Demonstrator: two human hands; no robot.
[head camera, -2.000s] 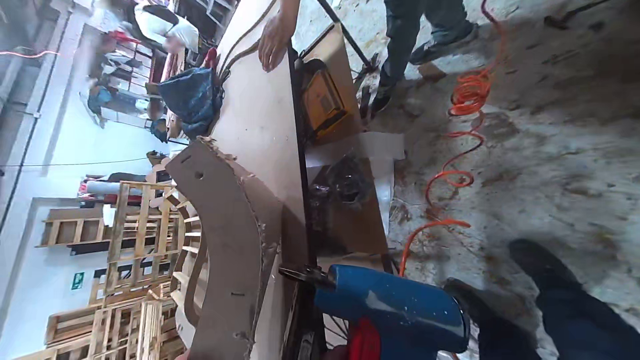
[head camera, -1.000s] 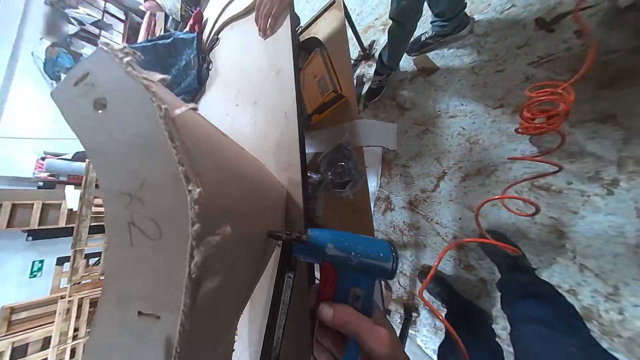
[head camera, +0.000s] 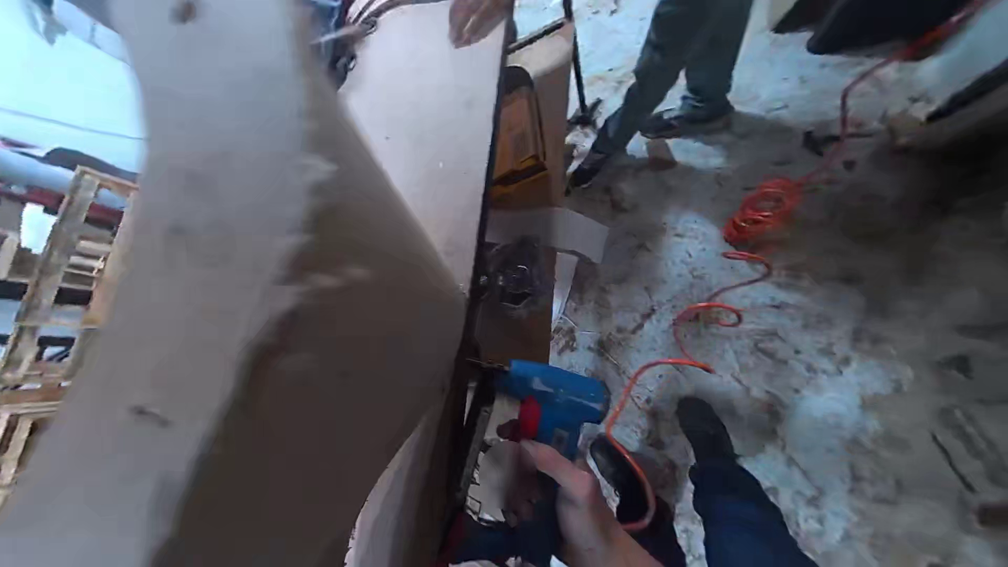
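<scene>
My right hand (head camera: 579, 492) comes in from the bottom centre, its fingers around the handle of a blue air stapler or nailer (head camera: 555, 394) with a red trigger part. The tool's nose points left, close to the dark edge of the workbench. Beside it, a large curved panel (head camera: 213, 197) fills the left of the view, blurred, with a brownish sheet (head camera: 354, 339) along its side and a hole near its top. It leans over the pale bench top (head camera: 429, 118). My left hand is not visible; what supports the panel is hidden.
Another person's hand (head camera: 476, 20) rests on the far bench top; a person's legs (head camera: 693, 63) stand beyond. On a lower shelf lie a yellow case (head camera: 520, 150) and clear plastic wrapping (head camera: 516, 276). A coiled orange air hose (head camera: 768, 209) crosses the floor. Wooden pallets (head camera: 59, 268) stand left.
The curved panel has risen and swung nearer, now covering much of the left side. My hand, hidden two seconds ago, shows on the tool's handle. The view has shifted.
</scene>
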